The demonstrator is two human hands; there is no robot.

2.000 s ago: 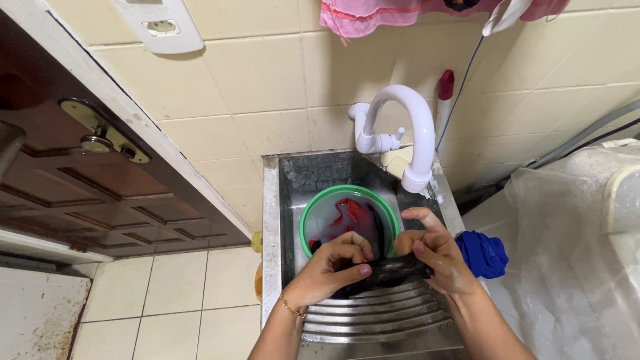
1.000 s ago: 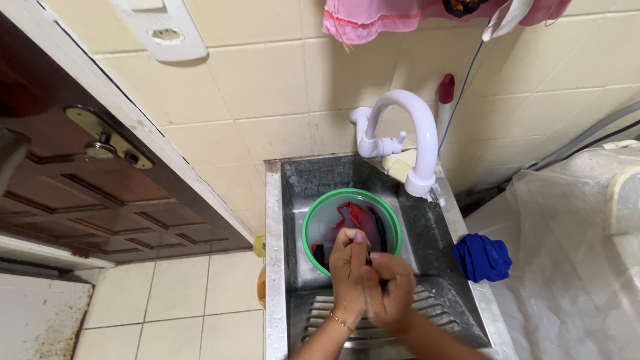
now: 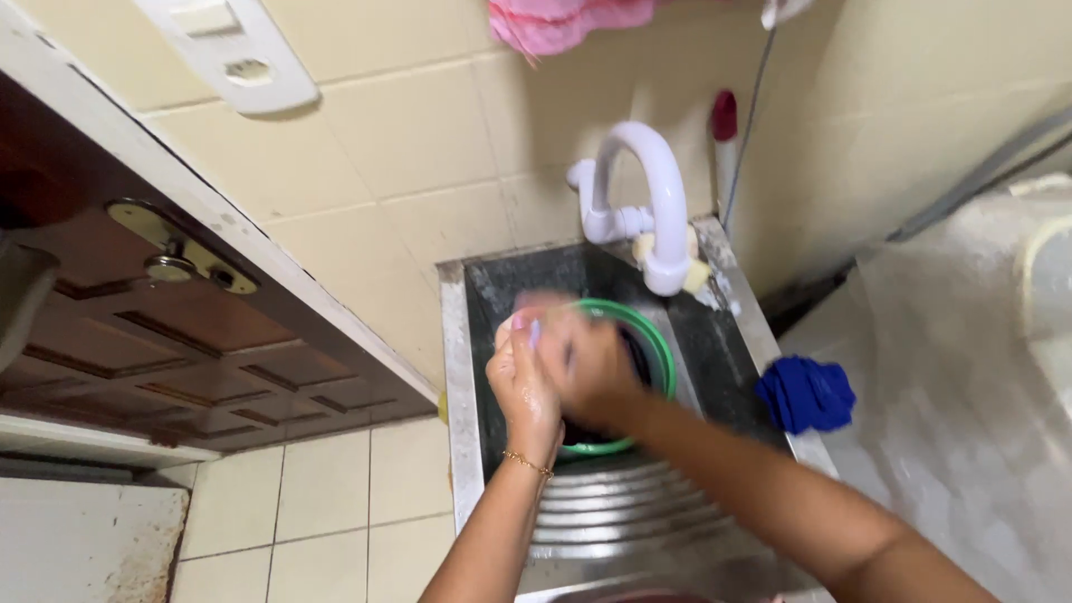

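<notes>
My left hand (image 3: 526, 385), wet and with a gold bracelet at its wrist, is raised over the left side of a green-rimmed basin (image 3: 667, 356) in the steel sink. My right hand (image 3: 586, 360), blurred by motion, presses against it. The fingers hide whatever lies between the two hands, so I cannot tell if they hold cloth. Dark wet cloth (image 3: 641, 356) shows inside the basin. Beneath my forearms is the sink's ribbed metal washboard (image 3: 620, 507). A white curved faucet (image 3: 657, 193) arches above the basin.
Bunched blue cloth (image 3: 806, 394) rests on the sink's right edge. A yellowish sponge or soap (image 3: 695, 275) lies behind the faucet spout. A red-tipped white handle (image 3: 725, 126) leans at the wall. Pink cloth (image 3: 569, 21) hangs above. A brown panelled door (image 3: 193, 335) stands left.
Two seconds ago both hands held dark cloth over the washboard; now they are together farther up, over the basin's left side. The red cloth seen in the basin before is hidden.
</notes>
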